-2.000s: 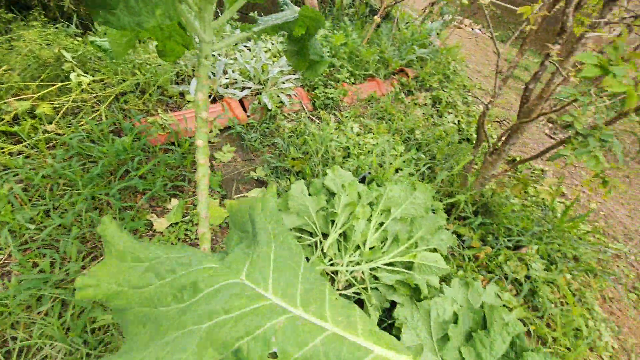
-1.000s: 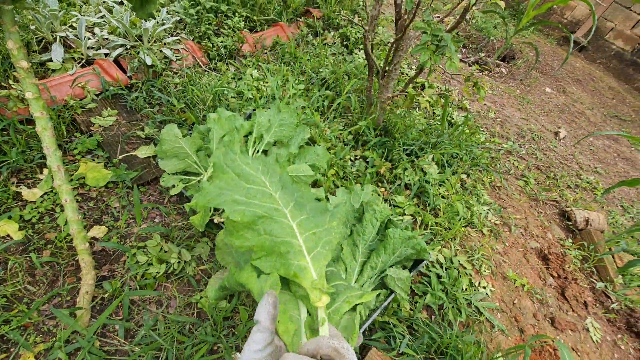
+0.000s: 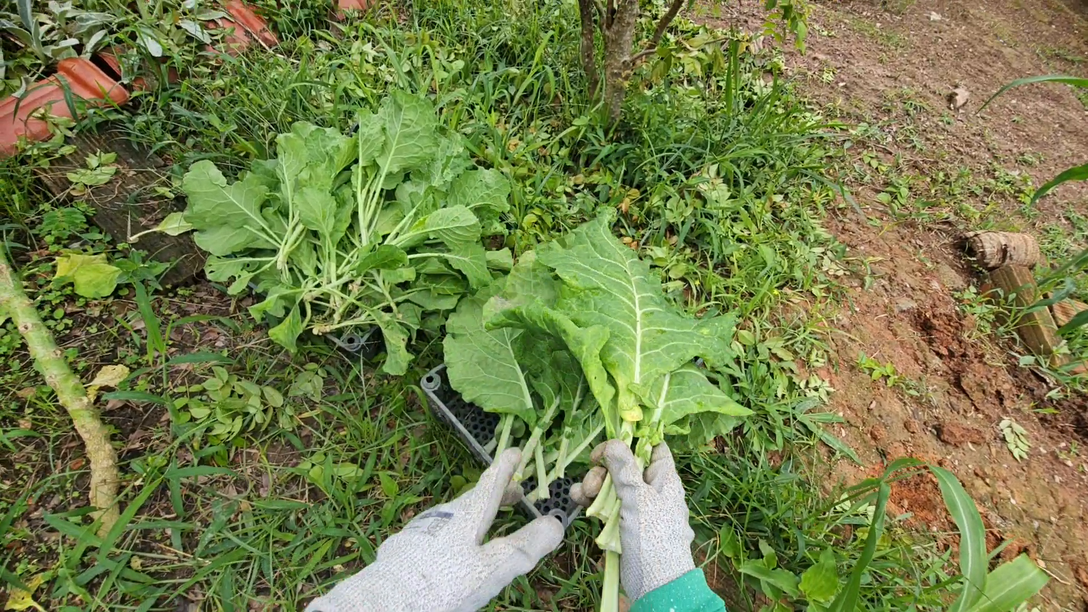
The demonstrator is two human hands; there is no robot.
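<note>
Both hands wear grey knitted work gloves. My right hand, below a green sleeve cuff, grips the stalks of large collard-like leaves; their blades spread over a dark plastic crate. Just left of it, my left hand has thumb and fingers apart, with its fingertips at the crate's near edge beside other cut stalks; some fingertips are hidden. More large leaves lie in that crate. Up and to the left, a heap of smaller green leaves with pale stems rests on a second dark crate, mostly covered.
A bare plant stem rises at the left. Orange clay tiles lie at the upper left, near a weathered board. A small tree trunk stands beyond the crates. Bare reddish soil and wooden pieces are at the right.
One second ago only glove fingertips showed at the bottom edge by the leaf stalks; now both hands are in view over the crate. The view has shifted between frames.
</note>
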